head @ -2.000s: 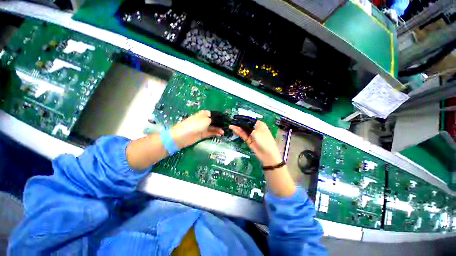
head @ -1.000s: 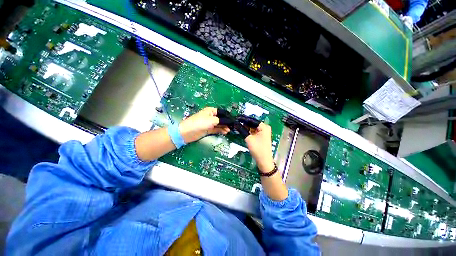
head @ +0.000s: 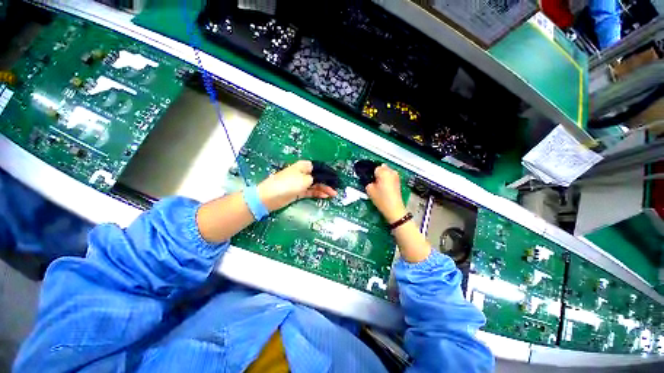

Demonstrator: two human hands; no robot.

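Note:
A green circuit board with white patches and small parts lies between the rails in front of me. My left hand, with a light blue wrist band and black finger covers, is over the board's middle. My right hand, with a dark bead bracelet and black finger covers, is over its upper right part. The hands are apart. The fingertips are dark and blurred, so I cannot tell whether either holds a small part.
Further boards lie at left and right. Pale conveyor rails run along them. Black bins behind hold grey-silver parts and yellow parts. A blue cord hangs to my left wrist. Papers lie at the right.
My hands were together at the fingertips over the board and are now apart. My right hand has moved slightly up and right.

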